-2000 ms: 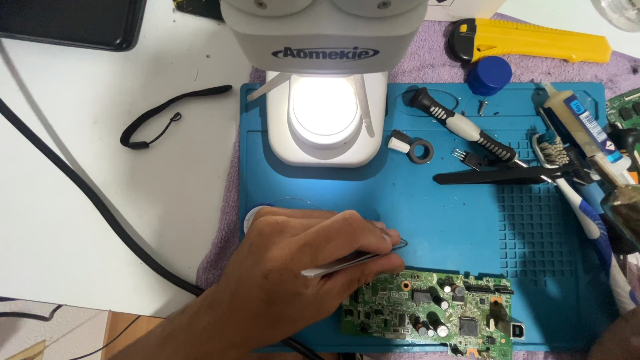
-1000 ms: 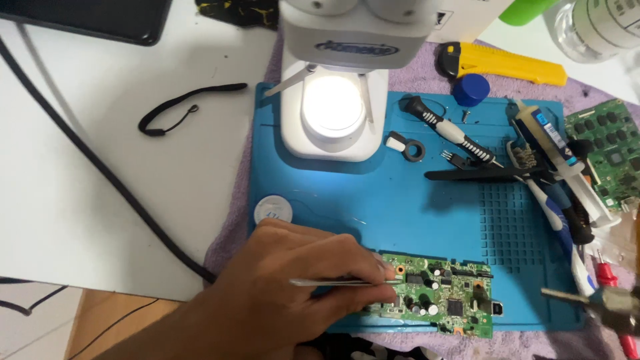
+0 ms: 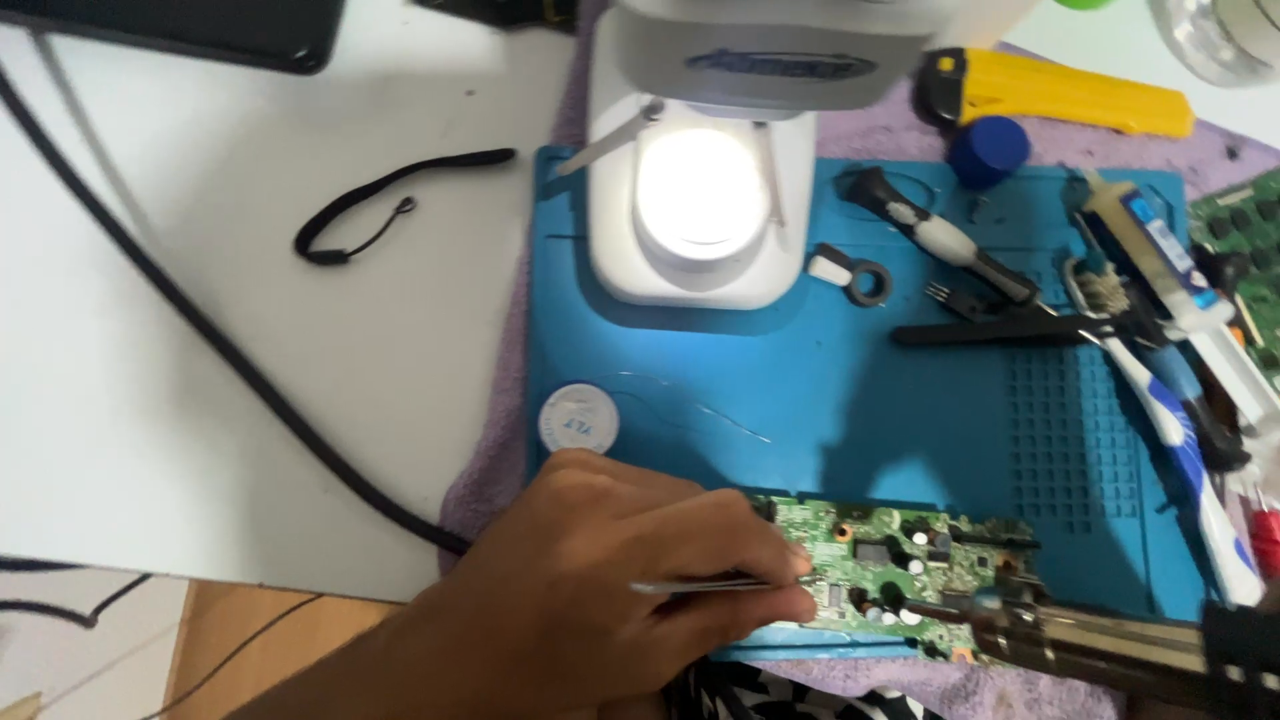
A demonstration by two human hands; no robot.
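My left hand comes in from the lower left and pinches metal tweezers between thumb and forefinger, at the left part of a green circuit board. The board lies at the front of a blue silicone mat. From the lower right a soldering iron reaches over the board, its tip near small capacitors; whether it touches them I cannot tell. My right hand cannot be made out at the frame's edge. A round white-labelled solder reel sits behind my left hand, with thin wire beside it.
A lit microscope stand rises at the mat's back. To the right lie a screwdriver, black tweezers, a syringe, a toothbrush, a blue cap and a yellow cutter. A black cable crosses the left side.
The soldering iron has moved left from the right edge to over the circuit board. My left hand has lowered with the tweezers onto the board's left part.
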